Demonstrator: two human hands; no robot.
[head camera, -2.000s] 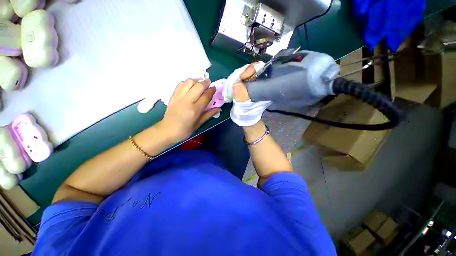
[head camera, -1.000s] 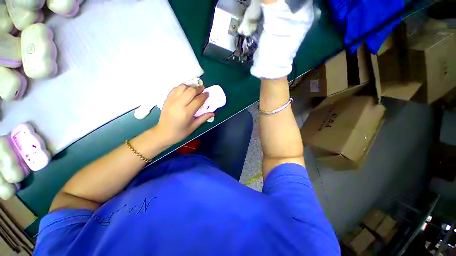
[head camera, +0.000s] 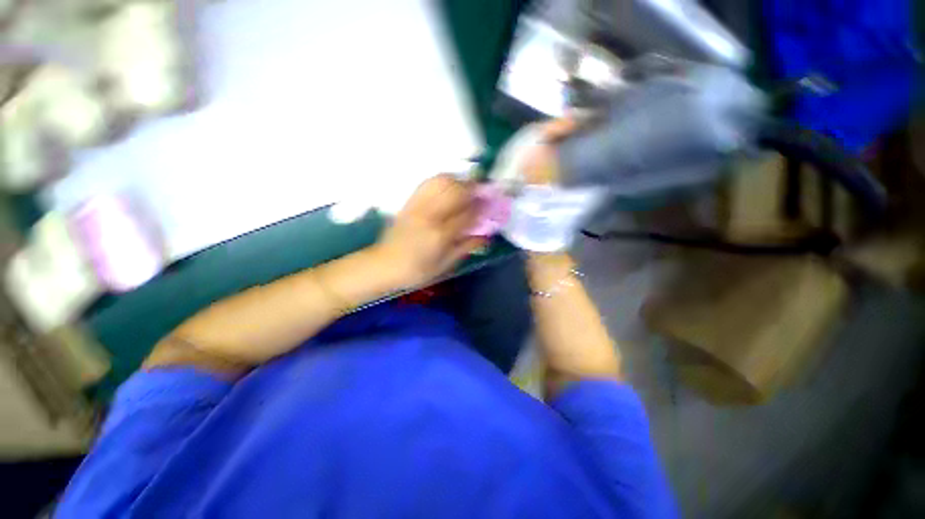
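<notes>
The picture is blurred. My bare left hand (head camera: 434, 225) holds a pink plastic housing (head camera: 492, 209) at the bench edge, fingers over its left side. My right hand (head camera: 543, 193), in a white glove, grips the grey electric screwdriver (head camera: 664, 132) just right of the housing. The screwdriver lies nearly level, its cord end to the right. Its tip is hidden by blur and my glove. A bit of white cloth (head camera: 350, 212) shows at the bench edge, left of my left hand.
A large white sheet (head camera: 314, 101) covers the green bench (head camera: 259, 248). Cream housings (head camera: 61, 122) and one pink-faced housing (head camera: 117, 243) lie at left. The silver screw feeder (head camera: 538, 69) stands beyond my right hand. Blue cloth (head camera: 847, 61) is at upper right, cardboard boxes (head camera: 751, 314) on the floor at right.
My right hand has come back from over the feeder to beside the housing, with the screwdriver lying level again. My left hand still holds the housing. The whole view has shifted and blurred.
</notes>
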